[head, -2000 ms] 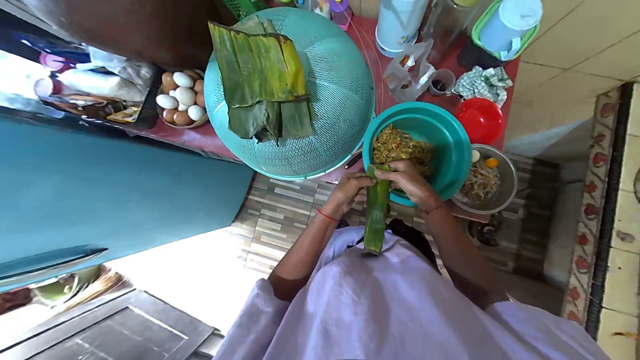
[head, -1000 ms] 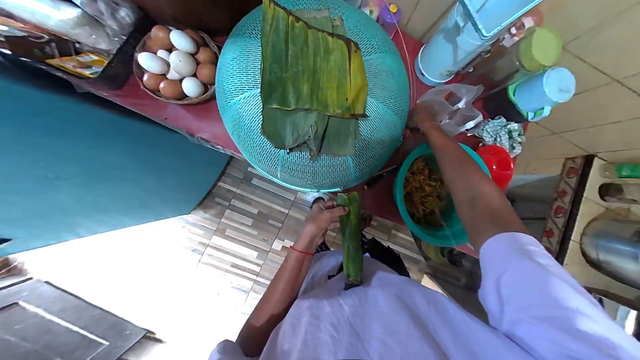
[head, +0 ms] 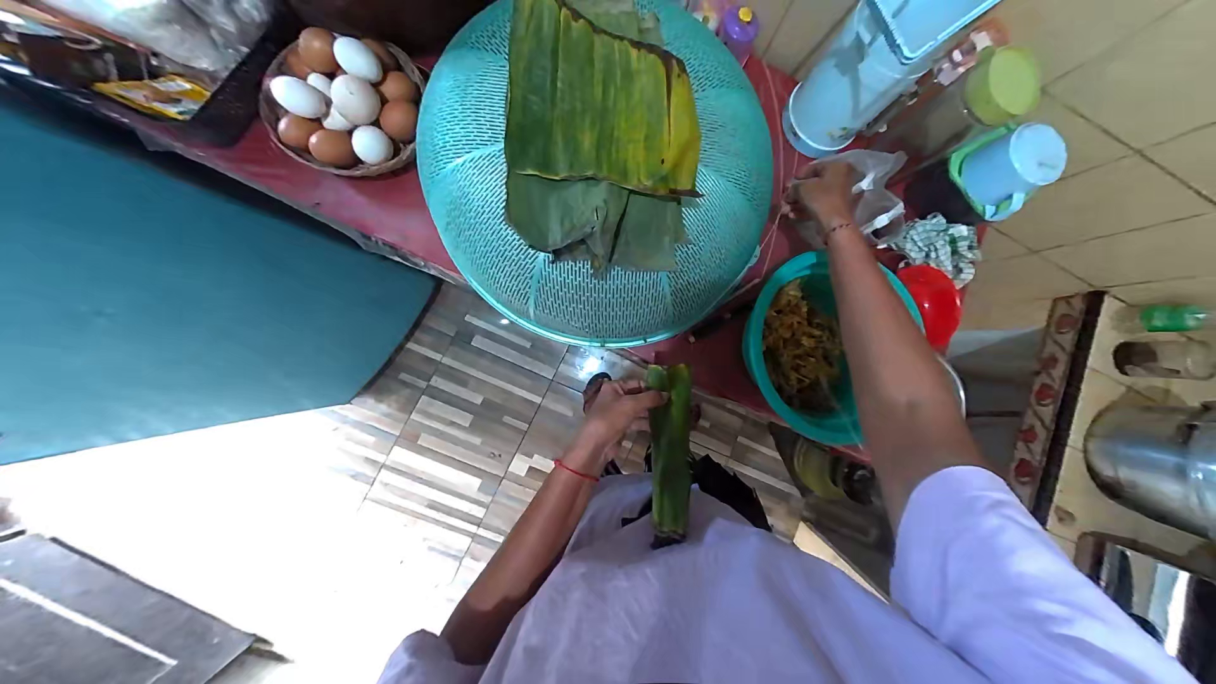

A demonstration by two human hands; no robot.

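My left hand (head: 619,410) grips the upper end of a rolled banana leaf (head: 672,456), held upright in front of my shirt. My right hand (head: 825,195) reaches over the table to a clear plastic bag (head: 879,195); its fingers are bunched at the bag's left side, and whether they hold anything is too small to tell. Beneath my right forearm stands a teal basin (head: 760,356) with a shredded, yellow-brown food mixture (head: 801,347) in it. Cut banana leaves (head: 598,114) lie stacked on an upturned turquoise mesh food cover (head: 456,180).
Left of the cover, a wicker basket (head: 275,128) holds brown and white eggs. Behind the bag stand a light blue container (head: 836,95) and a blue-lidded jug (head: 1021,166). A checked cloth (head: 939,249) and a red bowl (head: 931,304) lie to the right of the basin.
My right hand has left the rolled leaf and moved over the basin to the plastic bag. My left hand keeps the roll. The view has shifted.
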